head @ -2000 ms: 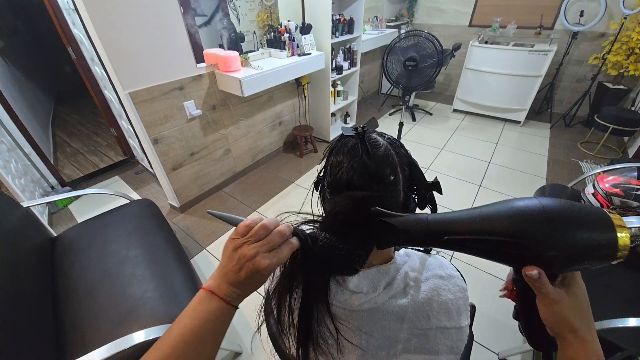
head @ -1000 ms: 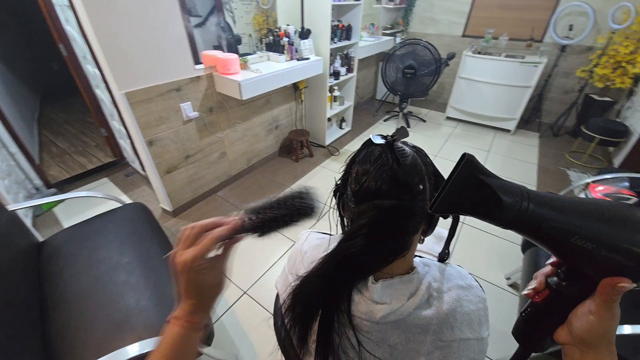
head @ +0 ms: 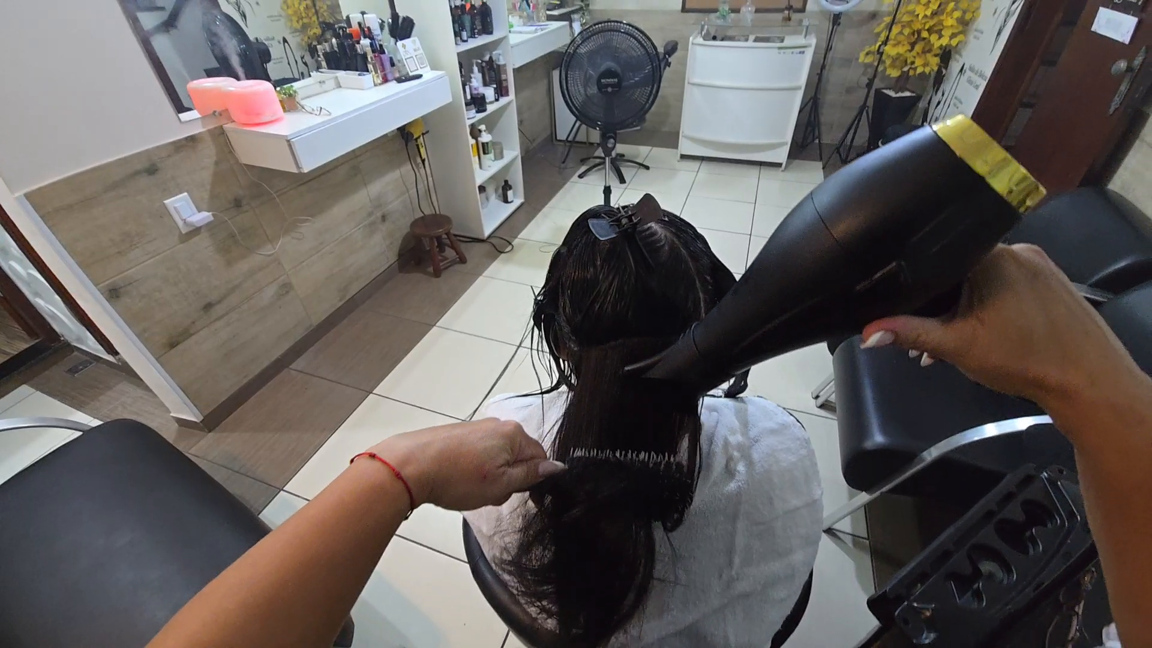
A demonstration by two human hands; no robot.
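A seated person with long dark hair (head: 612, 288) has their back to me, a white towel (head: 756, 504) over the shoulders. My left hand (head: 472, 463) grips a round hairbrush (head: 621, 456), whose bristles show through the lower back hair; its handle is hidden by my fingers. My right hand (head: 1017, 315) is closed round a black hair dryer (head: 837, 243) with a gold rear ring. The dryer's nozzle points at the hair just above the brush. Hair clips (head: 616, 220) hold sections at the crown.
Black salon chairs stand at the left (head: 117, 531) and right (head: 918, 414). A black plastic tray (head: 990, 549) is at lower right. Ahead are a pedestal fan (head: 610, 76), a white cabinet (head: 745, 94), a wall shelf (head: 360, 108) and a small wooden stool (head: 436, 243).
The brush, held in the air left of the head one second ago, is now in the lower hair. My right hand has turned the dryer, its rear end now raised and its nozzle at the back hair.
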